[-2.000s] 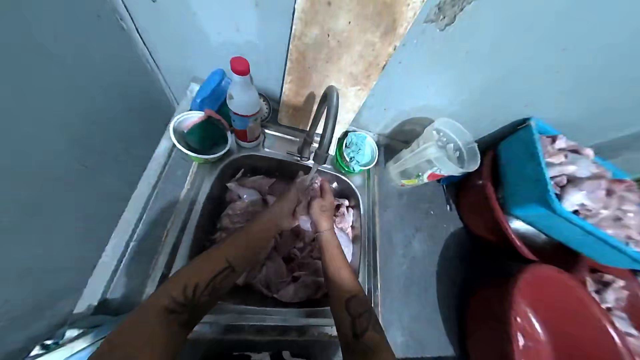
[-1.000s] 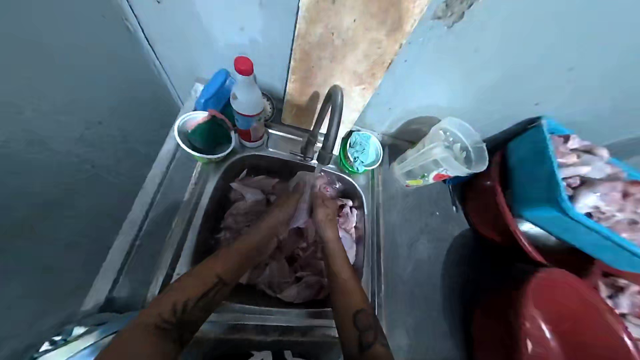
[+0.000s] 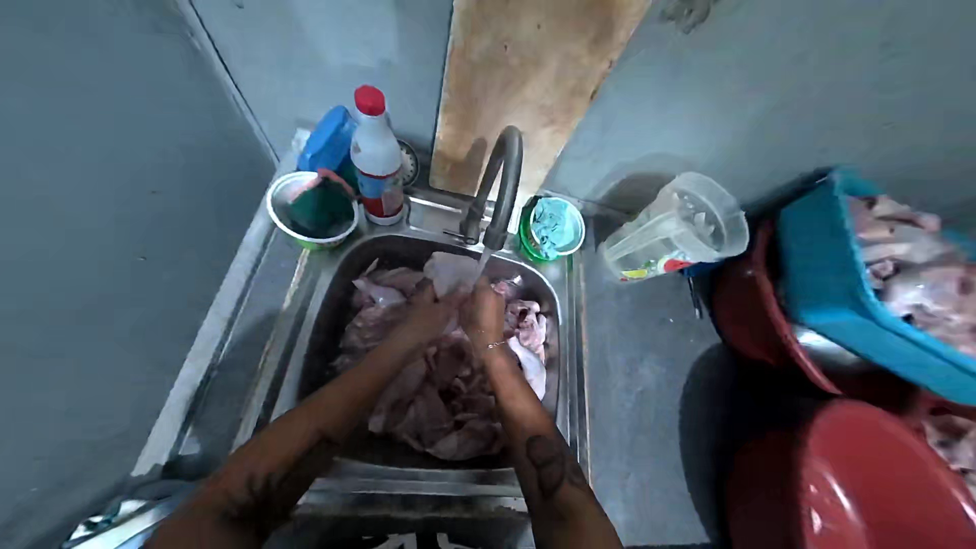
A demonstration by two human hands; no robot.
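A stainless steel sink (image 3: 560,366) holds a heap of raw chicken pieces (image 3: 450,412). Water runs from the curved faucet (image 3: 507,183) onto a pale piece of raw chicken (image 3: 451,273) just below its spout. My left hand (image 3: 428,313) grips this piece from the left, its fingers partly hidden. On the right, my right hand (image 3: 483,309) is closed on the same meat under the stream; its fingertips are hard to make out. A thin bracelet circles the right wrist.
Behind the sink's left corner stand a bowl with scouring pads (image 3: 313,236) and a red-capped bottle (image 3: 377,164). A small green tub (image 3: 553,229) sits right of the faucet, beside a clear plastic pitcher (image 3: 675,229). Farther right are a blue crate of meat (image 3: 831,282) and red basins (image 3: 862,473).
The pale piece of chicken now spreads up and left of my hands below the spout. Both hands remain together under the faucet.
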